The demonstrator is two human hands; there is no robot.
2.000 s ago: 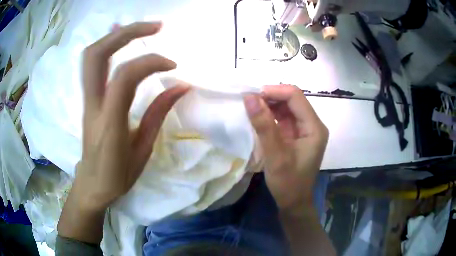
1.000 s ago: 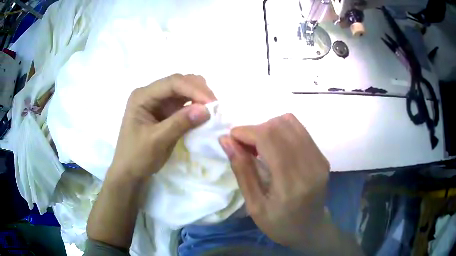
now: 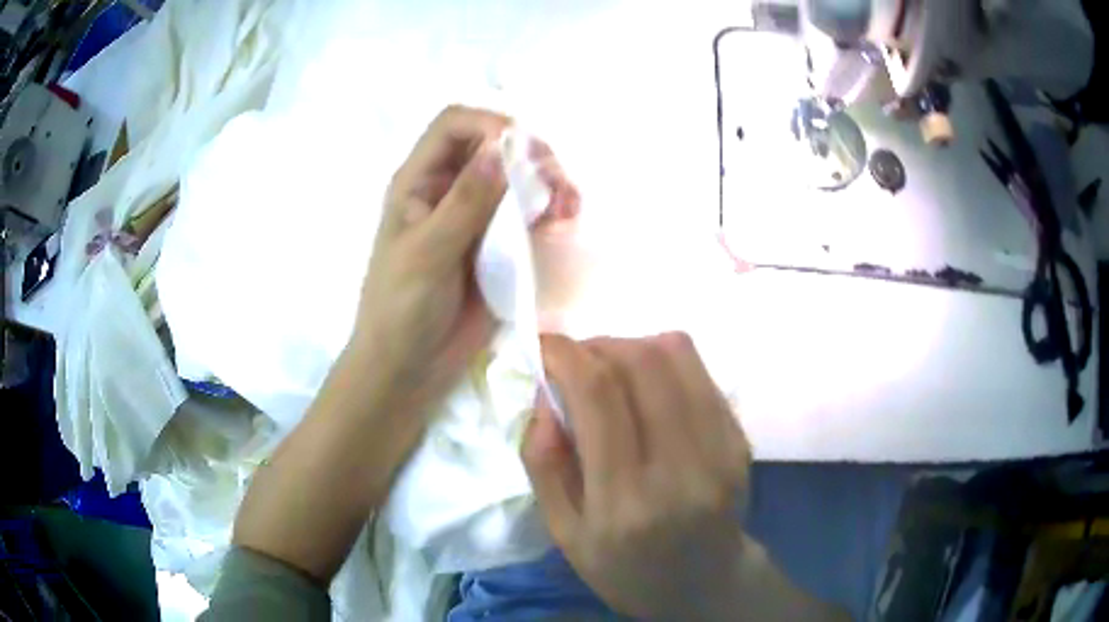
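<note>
A white garment piece [image 3: 468, 501] hangs from both my hands over my lap and the table's front edge. My left hand [image 3: 450, 231] pinches the upper end of its narrow edge between thumb and fingers. My right hand [image 3: 639, 456] grips the same edge lower down, nearer to me. The edge [image 3: 523, 261] runs taut between the two hands, nearly upright in the view. Some fingertips of my left hand show behind the cloth.
The sewing machine head [image 3: 906, 49] is at the upper right, with a dark round knob [image 3: 887, 170] beside its plate. Black scissors [image 3: 1048, 261] lie at the far right. A white cloth bundle tied with a pinkish strip [image 3: 112, 241] hangs at the left.
My left hand has moved up and away along the edge, and my right hand is lower, so the strip between them is longer. The view has shifted, putting the machine further right.
</note>
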